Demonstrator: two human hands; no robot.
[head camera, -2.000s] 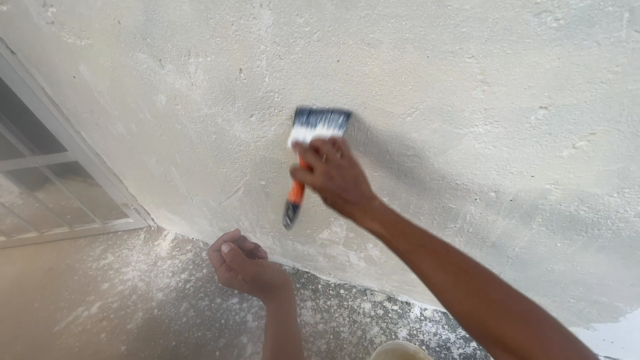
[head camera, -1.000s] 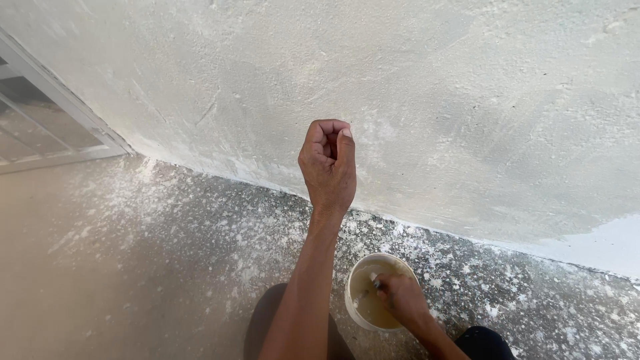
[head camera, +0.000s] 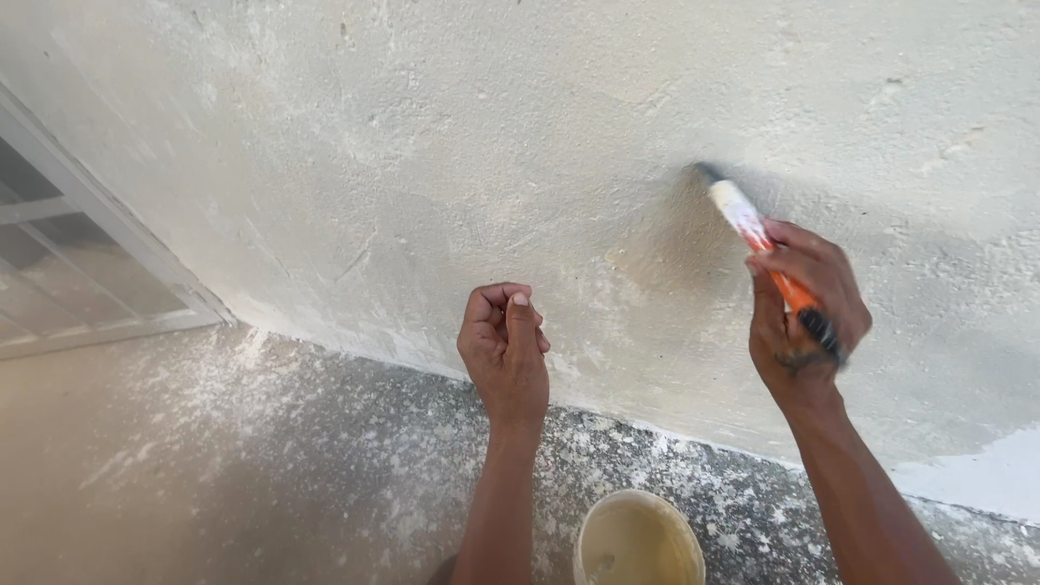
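My right hand (head camera: 808, 301) grips the orange handle of a paintbrush (head camera: 741, 213), whose dark bristle tip meets the rough plastered wall (head camera: 520, 187). The brush is seen edge-on, with a whitish smeared ferrule and a black handle end by my wrist. My left hand (head camera: 508, 345) is loosely curled in front of the lower wall, thumb against the fingers, with nothing visible in it. Below and between the hands stands a round bucket (head camera: 581, 561) holding cloudy, yellowish liquid.
A pale metal-framed door or window with bars (head camera: 106, 268) borders the wall at left. The concrete floor (head camera: 341, 455) is spattered with white flecks along the wall's foot. A bright white patch (head camera: 987, 471) covers the wall's lower right.
A second ago my right hand was in the bucket; now it is up at the wall with the brush. The brush is further right on the wall than two seconds ago.
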